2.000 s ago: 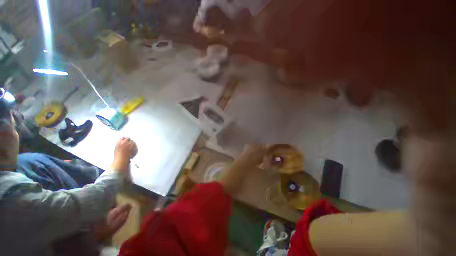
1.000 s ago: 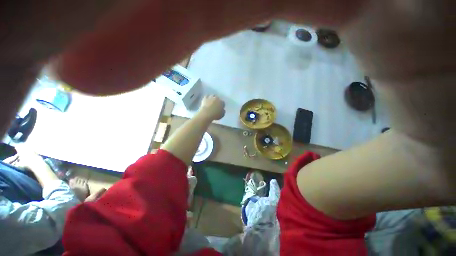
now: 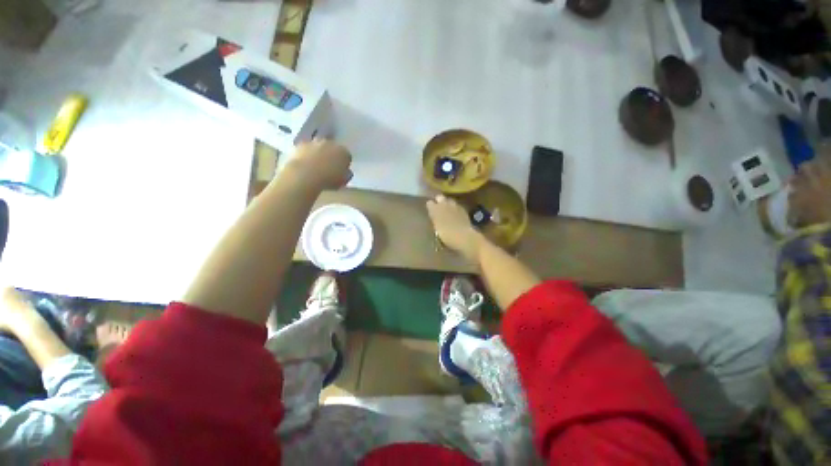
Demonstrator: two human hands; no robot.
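Two yellow-gold bowls, an upper bowl (image 3: 476,177) and a lower bowl (image 3: 512,215), stand close together, each with a small dark and white part inside. My right hand (image 3: 453,226) is at the lower bowl's left edge, fingers bent down; a small thin part shows just below the fingertips, and whether it is gripped is unclear. My left hand (image 3: 322,165) is curled at the near corner of a white product box (image 3: 305,121); what its fingers hold, if anything, is hidden. A white round part (image 3: 337,237) lies on the brown board, below my left hand.
A black smartphone (image 3: 545,181) lies right of the bowls. Brown bowls (image 3: 646,116) and a power strip (image 3: 754,175) are at the right. A yellow-handled tool (image 3: 65,124) and teal lamp shade (image 3: 32,171) are left. People sit at both sides.
My right hand, large and blurred near the camera before, has come down to the lower bowl. My left hand stays by the box corner. The view has shifted, showing more of the right side.
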